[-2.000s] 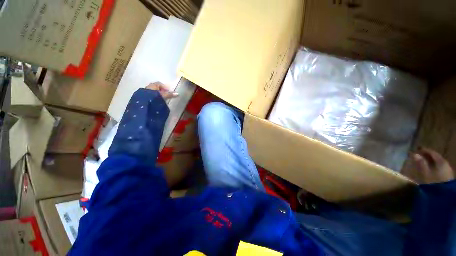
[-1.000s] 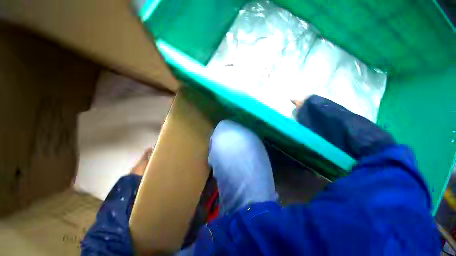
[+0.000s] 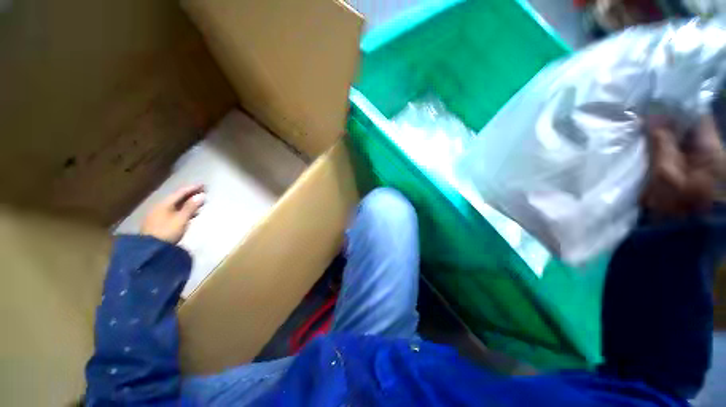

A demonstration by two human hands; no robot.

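Note:
My right hand [image 3: 683, 163] grips a shiny whitish bagged product [image 3: 569, 151] by its right side and holds it up over the green plastic tote [image 3: 446, 215]. More bagged product [image 3: 434, 135] lies in the tote. My left hand [image 3: 173, 215] is inside the open carton [image 3: 267, 266] at the left, over a flat white layer pad [image 3: 231, 187]. Its fingers are slightly curled and no object shows in it. Whether it touches the pad is unclear.
A carton flap [image 3: 279, 63] stands up between the carton and the tote. My knee [image 3: 382, 238] is between the two containers. A red item [image 3: 314, 322] is low beside my leg. Blurred things are at the top right.
My right hand has risen out of the tote with a bagged product. My left hand has moved from the carton's near wall to over the pad. The view has shifted toward the right.

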